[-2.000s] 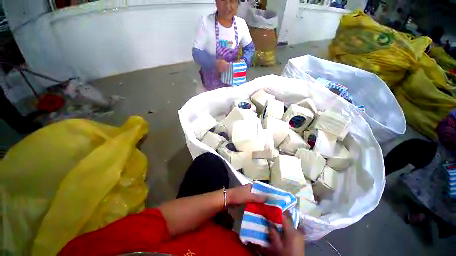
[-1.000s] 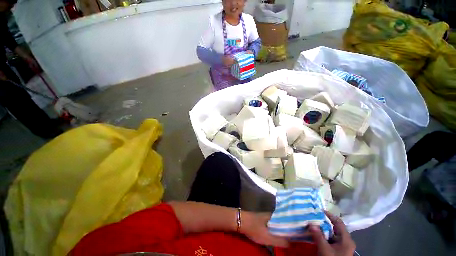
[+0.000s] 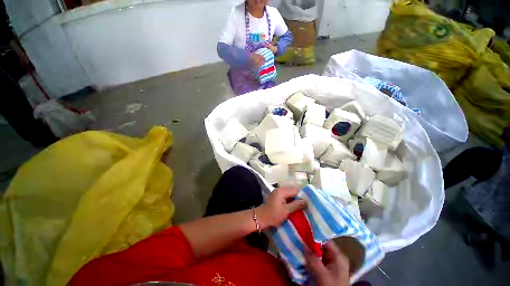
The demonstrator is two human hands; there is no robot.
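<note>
A turned cover (image 3: 327, 215) with light blue and white stripes and a red band is held over my lap at the near rim of the central woven sack (image 3: 433, 206). A round opening shows on its right face. My left hand (image 3: 279, 206) grips its upper left edge. My right hand (image 3: 330, 267) is on its lower part by the red band and the opening; some fingertips are hidden. Unturned covers (image 3: 279, 146), cream-white blocks, fill the sack, several with dark round openings.
A yellow sack (image 3: 84, 195) lies on the left. A seated person (image 3: 251, 44) across the central sack holds a striped cover (image 3: 265, 66). The neighbour's white sack (image 3: 447, 111) with striped pieces stands behind right, with yellow sacks (image 3: 430, 50) beyond. My dark-clothed knee (image 3: 235, 190) touches the central sack.
The cover in my hands has been rotated, and its red band and round opening now show. My left hand has moved up onto its upper edge. The view has shifted slightly.
</note>
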